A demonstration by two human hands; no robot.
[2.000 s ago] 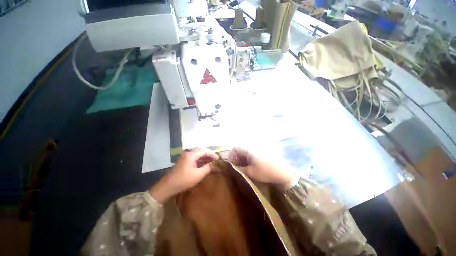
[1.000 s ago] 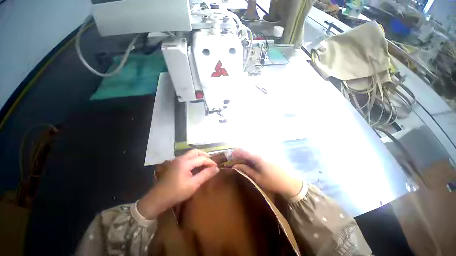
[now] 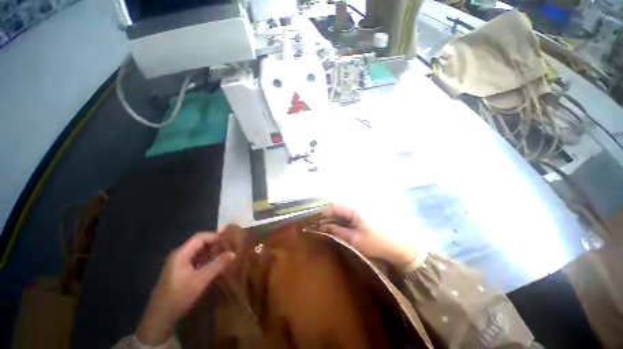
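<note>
A brown fabric panel (image 3: 307, 286) with a thin pale line along its right edge fills the lap side, its top edge at the front of the machine table. My left hand (image 3: 188, 276) holds the panel's bunched upper left part between thumb and fingers. My right hand (image 3: 358, 232) holds the top edge near the pale-lined corner; some fingertips are hidden by fabric. A small shiny spot (image 3: 259, 249) shows on the fabric between the hands. The white sewing machine head (image 3: 295, 92) stands beyond, with no fabric under its needle area.
A white control box (image 3: 191, 48) is at upper left, with teal cloth (image 3: 195, 123) below. A beige heap with dangling cords (image 3: 495, 65) lies upper right on the glaring metal table (image 3: 478, 238). Brown straps (image 3: 83, 235) hang at left. Thread cones (image 3: 343, 17) stand behind the head.
My left hand has moved left and down, away from my right hand, spreading the top edge. My right hand stays near the same place on the fabric. The camera view has shifted slightly.
</note>
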